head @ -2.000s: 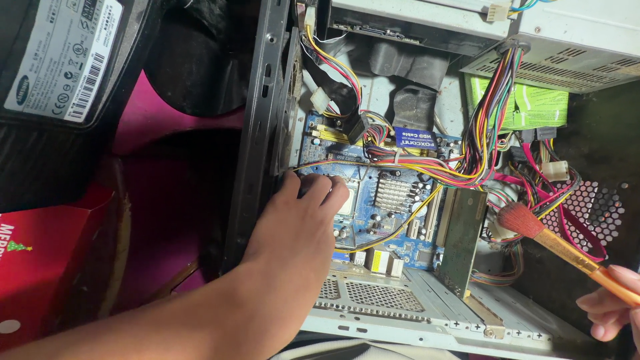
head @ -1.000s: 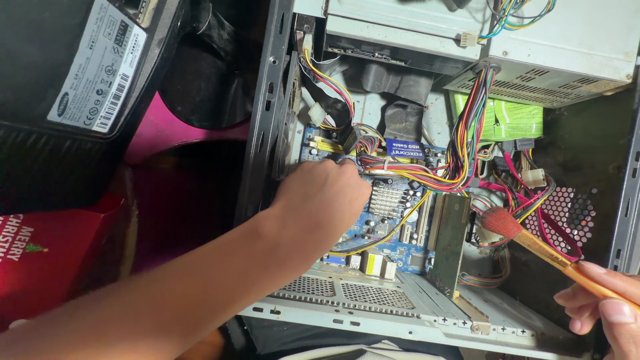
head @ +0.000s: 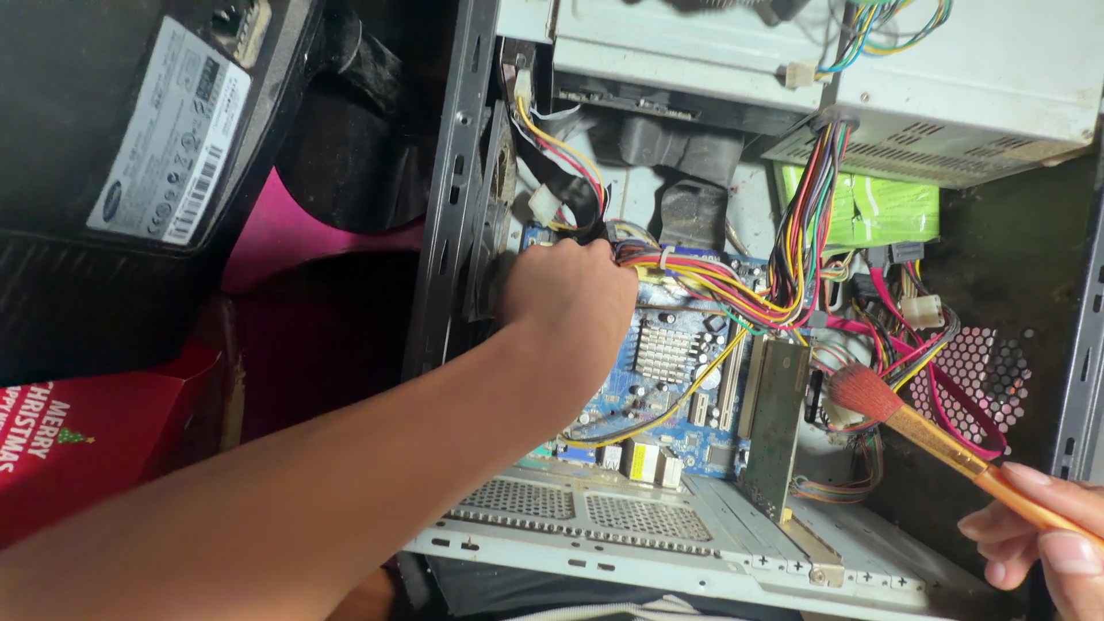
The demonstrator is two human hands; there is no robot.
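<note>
My left hand (head: 569, 306) reaches into an open computer case (head: 444, 190), its fingers curled down at the upper left of the blue motherboard (head: 617, 388), beside the bundled power cables (head: 733, 289). The fingertips are hidden, so whether they grip anything does not show. At the lower right, my right hand (head: 1048, 526) holds an orange-handled brush (head: 871, 397). Its reddish bristles point left, near loose wires and an upright metal expansion card bracket (head: 776, 423). A silver heatsink (head: 668, 352) shows right of my left hand.
The power supply (head: 966, 103) fills the case's upper right, above a green wrapped packet (head: 862, 207). Pink cables (head: 957, 414) hang by the perforated panel. A black Samsung device (head: 52, 172) and a red printed box (head: 112, 431) lie left of the case.
My left hand has moved up the motherboard, from its lower left part to the cable bundle. The brush stays in my right hand near the same wires.
</note>
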